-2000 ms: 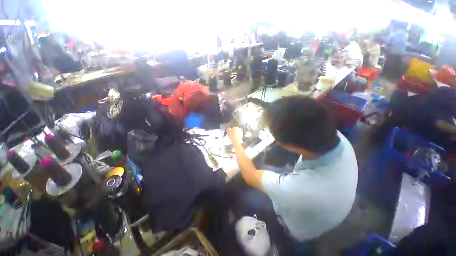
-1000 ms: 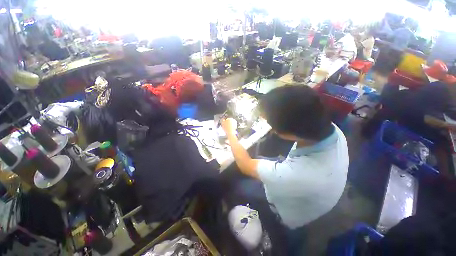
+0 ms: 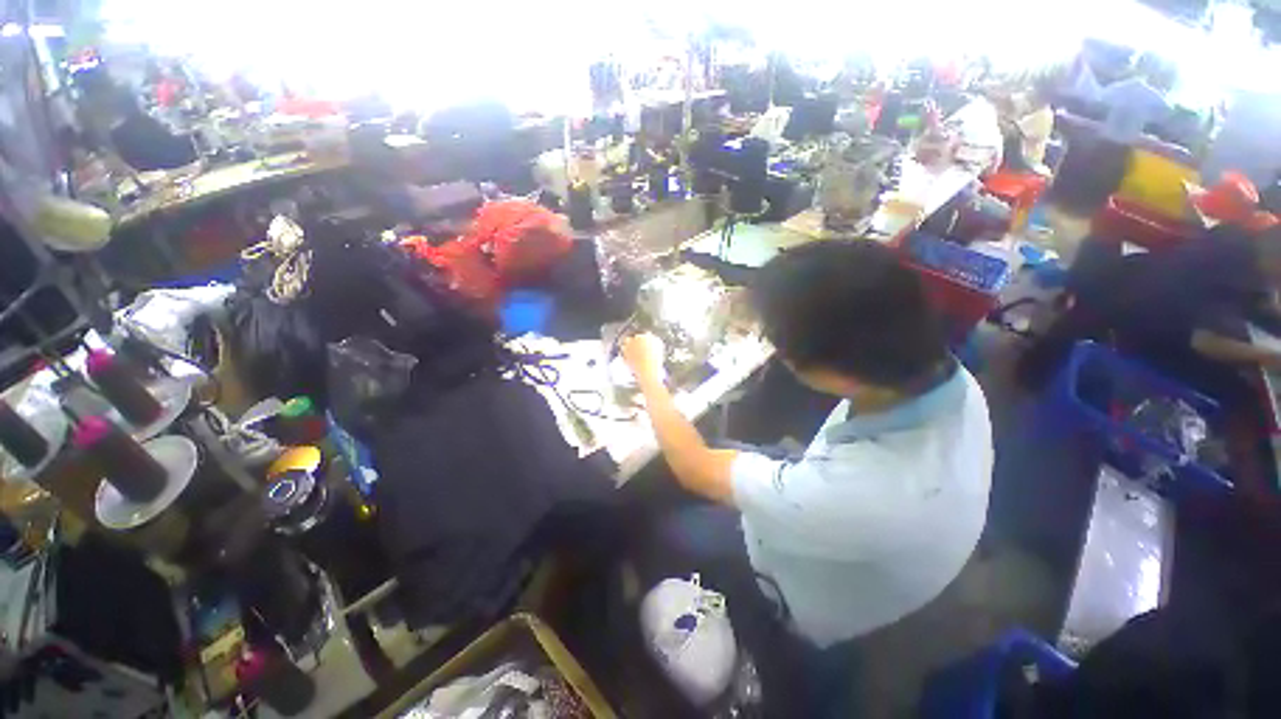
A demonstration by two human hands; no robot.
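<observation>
Neither of my hands is in the picture. Nearest in front of me, a basket [image 3: 565, 657] with a tan rim is cut off by the bottom edge. It holds a crumpled white and grey heap [image 3: 485, 694] of small pieces. A dark fabric pile [image 3: 471, 471] lies beyond it. To its right is a white covered round object [image 3: 688, 639]. A person in a light blue shirt [image 3: 878, 492] sits at a brightly lit sewing machine [image 3: 684, 312], one hand at it; the workpiece is too blurred to tell.
Dark thread cones with magenta tips [image 3: 129, 461] stand at left beside a yellow-orange ring [image 3: 292, 478]. A red-orange bundle [image 3: 509, 246] and blue piece [image 3: 527, 312] lie behind the dark pile. Blue crates [image 3: 1089, 407] stand at right; another person [image 3: 1194, 302] sits beyond.
Since two seconds ago the view has shifted, so the basket and its heap show more. In the last second the seated person has leaned slightly to the right. The hand stays at the machine.
</observation>
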